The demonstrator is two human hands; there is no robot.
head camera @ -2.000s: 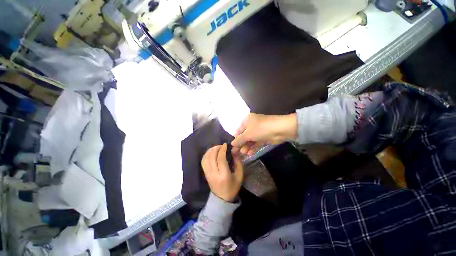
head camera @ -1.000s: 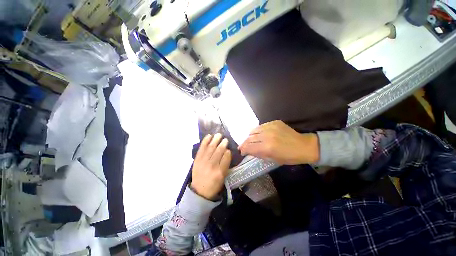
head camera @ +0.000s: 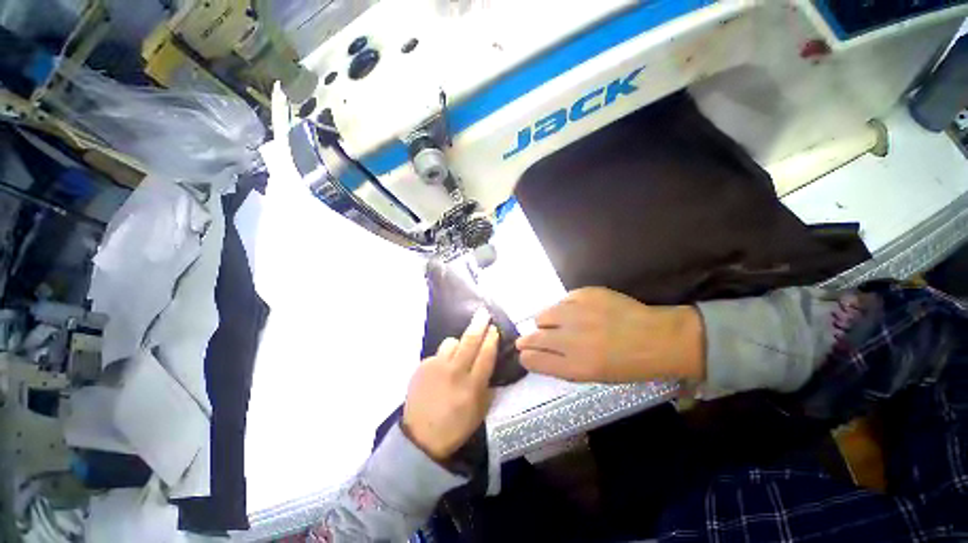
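A dark fabric piece [head camera: 448, 308] lies on the white table below the needle area [head camera: 454, 255] of the sewing machine [head camera: 531, 95]; lamp glare hides the needle tip. My left hand [head camera: 451, 392] presses on the piece's left part with fingers extended. My right hand [head camera: 610, 337] is at its right edge, fingertips together on the fabric; how firmly they pinch is hard to see. The near end of the piece hangs over the table's front edge beside my left wrist.
Stacked dark panels [head camera: 679, 212] lie under the machine arm, right of the needle. A long dark strip [head camera: 231, 371] and white pieces [head camera: 159, 276] are at the left. A ruled scale [head camera: 594, 412] runs along the table's front edge. Other machines stand at the far left.
Both hands first brought the dark piece from the table edge up to the needle area. The view has since shifted, and the left hand's fingers now lie flatter on the fabric.
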